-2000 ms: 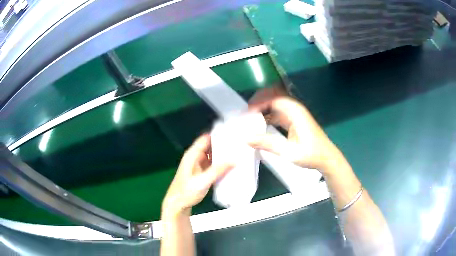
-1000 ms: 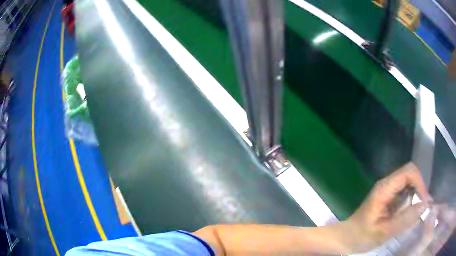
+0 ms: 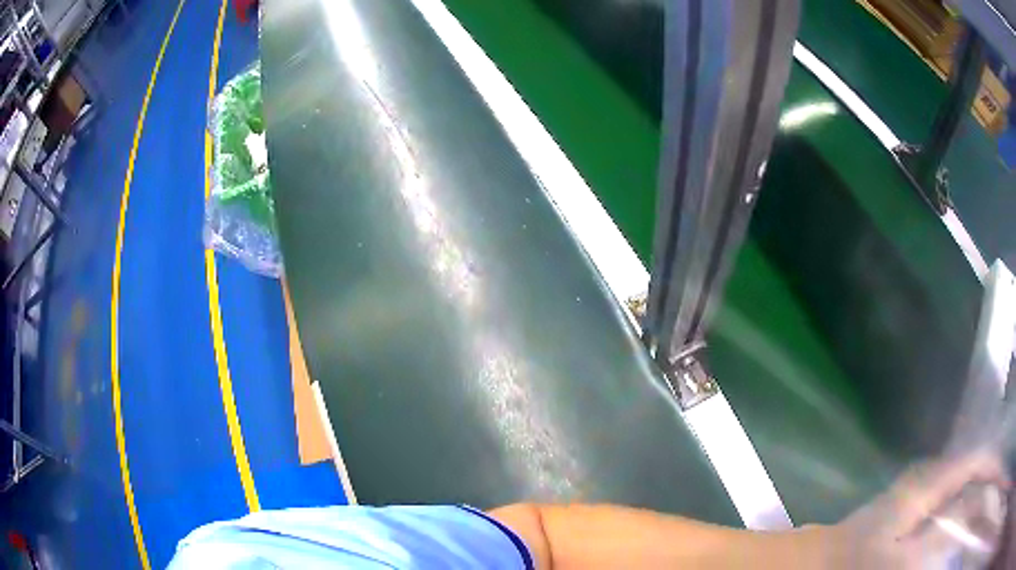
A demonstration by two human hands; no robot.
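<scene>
My left hand (image 3: 930, 507) is at the lower right, strongly blurred and close to the right edge. A pale, shiny patch shows at its fingers, but I cannot tell whether it is a carton or part of a hand. My left forearm runs in from a light blue sleeve at the bottom. My right hand cannot be made out. The long white diverter bar (image 3: 994, 345) shows at the right edge, above my left hand.
A grey aluminium post (image 3: 719, 167) rises from the white side rail (image 3: 602, 228) beside the green belt (image 3: 808, 345). The dark green worktop (image 3: 446, 367) runs up the middle. At left are a blue floor (image 3: 167, 323) with yellow lines and a clear bag with green contents (image 3: 243, 167).
The view has swung left from the belt. The white carton between both hands two seconds ago is no longer clear. Since one second ago, my left hand has shifted toward the lower right and blurred more.
</scene>
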